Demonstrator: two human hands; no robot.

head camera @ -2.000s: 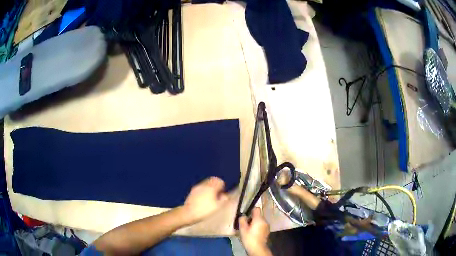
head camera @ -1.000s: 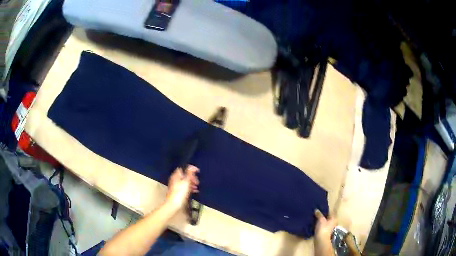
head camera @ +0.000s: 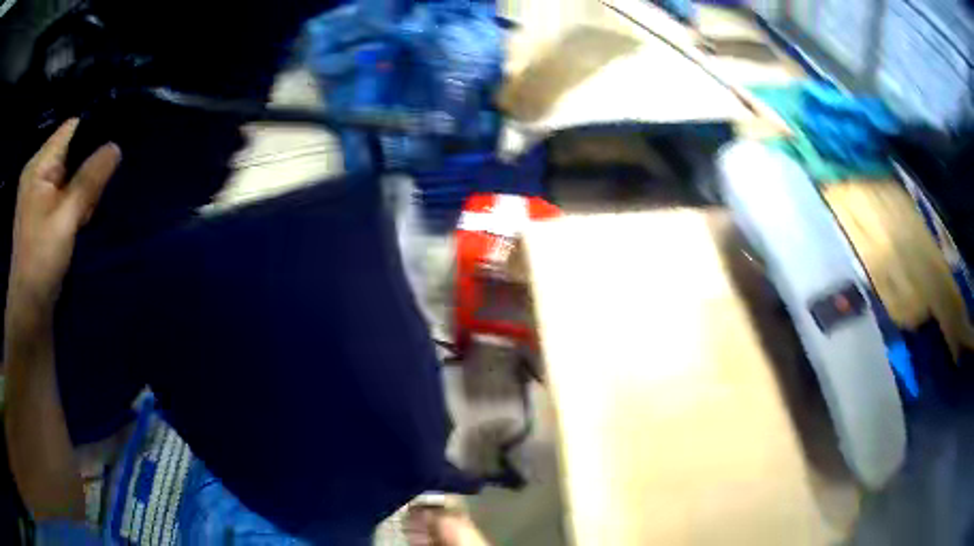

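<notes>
Navy trousers (head camera: 288, 352) hang in a broad dark sheet off the left of the table, blurred. My left hand (head camera: 64, 208) is raised at the left edge against the dark cloth, its thumb showing and its other fingertips partly hidden at the cloth. A thin dark bar (head camera: 288, 111) runs across above the cloth; whether it belongs to the hanger is unclear. My right hand (head camera: 443, 525) is blurred and cut off by the bottom edge, close to the cloth's lower right corner; its grip cannot be made out.
The beige pressing table (head camera: 662, 373) is at right, with the grey padded board (head camera: 817, 288) along its far side and a phone (head camera: 838, 307) on it. A red stool or box (head camera: 491, 267) stands beside the table. A blue lattice crate (head camera: 160, 475) is at lower left. Blue bundles (head camera: 417, 85) are behind.
The view has swung left. The trousers have left the table and now hang beside it. My left hand has risen to the left edge; my right hand is at the bottom.
</notes>
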